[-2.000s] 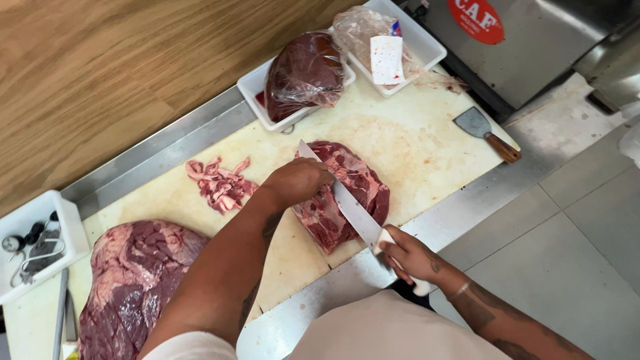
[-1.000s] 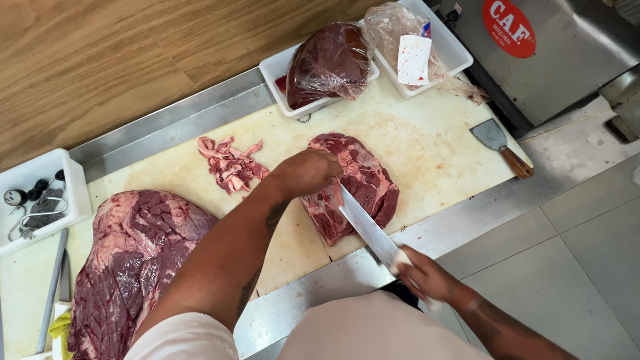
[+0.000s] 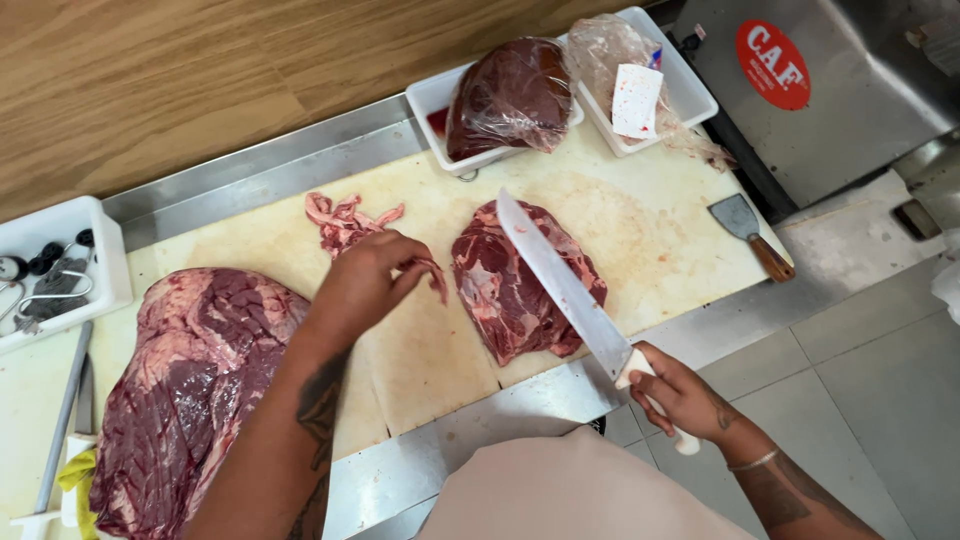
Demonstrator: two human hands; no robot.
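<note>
In my right hand (image 3: pixel 671 394) is the white handle of a long butcher's knife (image 3: pixel 559 289), its blade slanting over a trimmed piece of raw beef (image 3: pixel 487 300) on the white cutting board (image 3: pixel 420 367). My left hand (image 3: pixel 375 281) pinches a thin strip of meat trimming (image 3: pixel 435 279), held just in front of the small pile of trimmings (image 3: pixel 337 217). A much larger piece of raw meat (image 3: pixel 195 382) lies at the left, partly hidden by my left forearm.
Behind the board stand a white tray (image 3: pixel 480 161) with dark bagged meat and another white tray (image 3: pixel 694 94) with a plastic bag. A scraper (image 3: pixel 739 217) lies at the right. At the left are a white bin (image 3: pixel 112 262) with hooks and a sharpening steel (image 3: pixel 67 412).
My left hand has moved left from the beef piece toward the trimmings, now with a strip in its fingers. The knife blade, earlier against the beef, now points farther across it.
</note>
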